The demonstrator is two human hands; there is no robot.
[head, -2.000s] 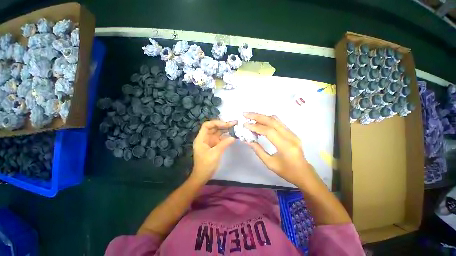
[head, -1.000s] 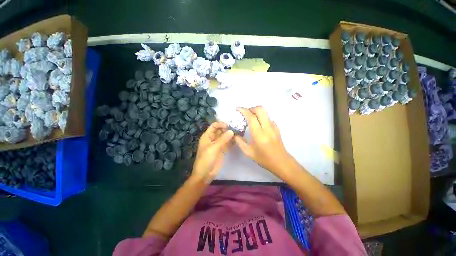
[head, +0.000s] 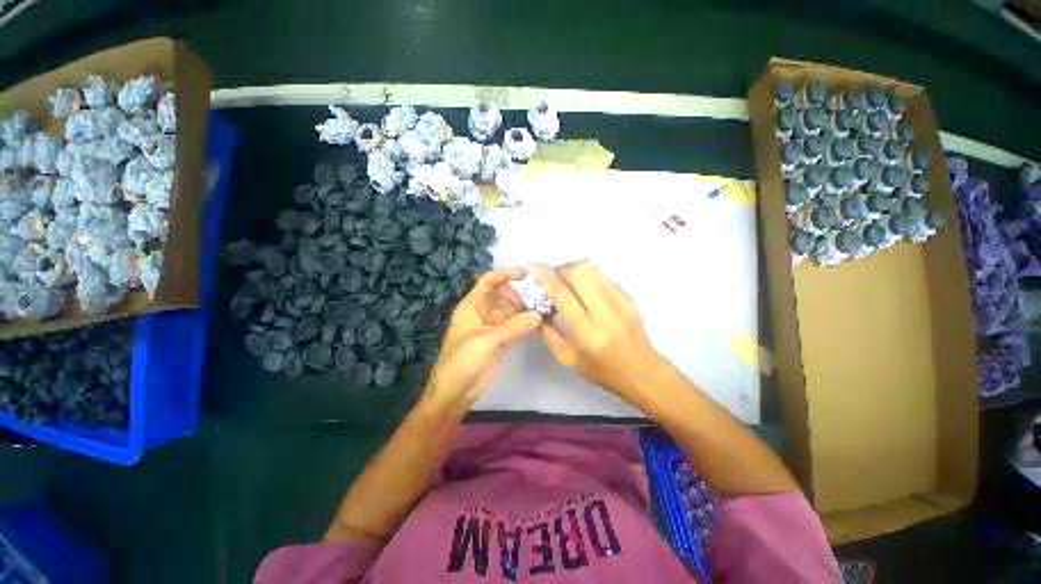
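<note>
A white-grey toy figure (head: 534, 292) is held between the fingertips of my left hand (head: 474, 337) and my right hand (head: 599, 325), over the left part of the white work sheet (head: 685, 331). Whether a dark disc is on it is hidden by my fingers. The glue bottle lies on the sheet; its red marking (head: 674, 224) and blue tip (head: 716, 194) show. A heap of dark discs (head: 343, 274) lies left of the sheet. Loose white-grey figures (head: 440, 148) lie at its upper left.
The left cardboard tray (head: 183, 171) with jumbled figures sits over a blue crate (head: 166, 382) of dark discs. The right cardboard tray (head: 873, 388) holds rows of disc-topped figures at its far end. Purple parts (head: 993, 285) lie beyond it. A small blue basket (head: 674, 502) is by my lap.
Both hands keep hold of the figure and have shifted slightly, with the fingers turned around it. The view has also moved a little. The trays and heaps look the same.
</note>
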